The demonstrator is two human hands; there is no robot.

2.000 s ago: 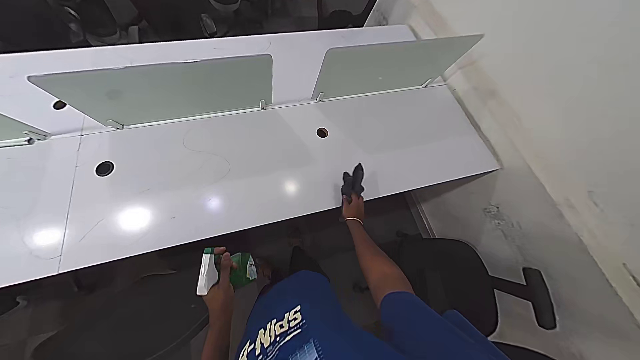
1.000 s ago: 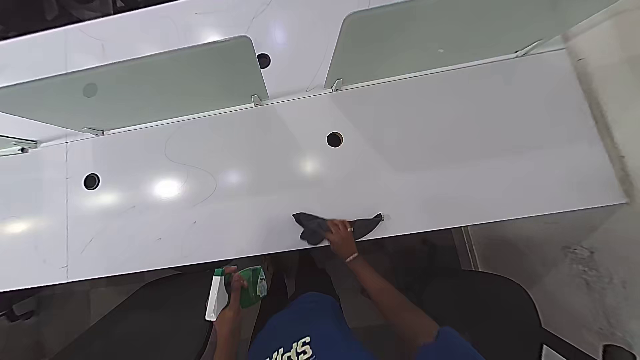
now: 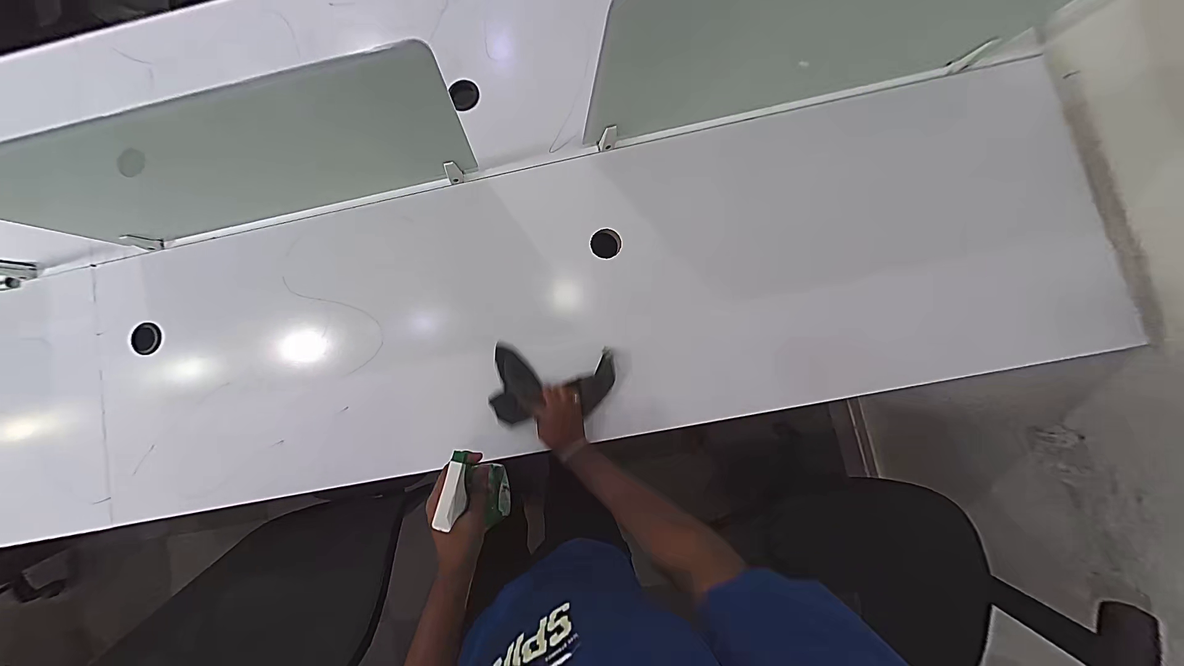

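Observation:
My right hand (image 3: 561, 418) is closed on a dark grey cloth (image 3: 520, 379), pressed onto the white desktop (image 3: 786, 305) near its front edge. The cloth spreads out on both sides of the fingers. Just off the front edge, lower left of the cloth, my left hand (image 3: 460, 518) grips a spray bottle (image 3: 498, 495) with a white and green trigger head and a green body. Part of the bottle is hidden by the fingers.
Frosted glass dividers (image 3: 277, 157) stand on clamps along the desk's rear edge. The desktop has round cable holes (image 3: 606, 243). Black chairs (image 3: 869, 555) are below the front edge, at left and right. A wall (image 3: 1119, 139) borders the desk's right end.
The cloth, bunched in my right hand two seconds ago, is now spread wider, and that hand has moved left along the desk. My left hand still holds the bottle. The view has shifted.

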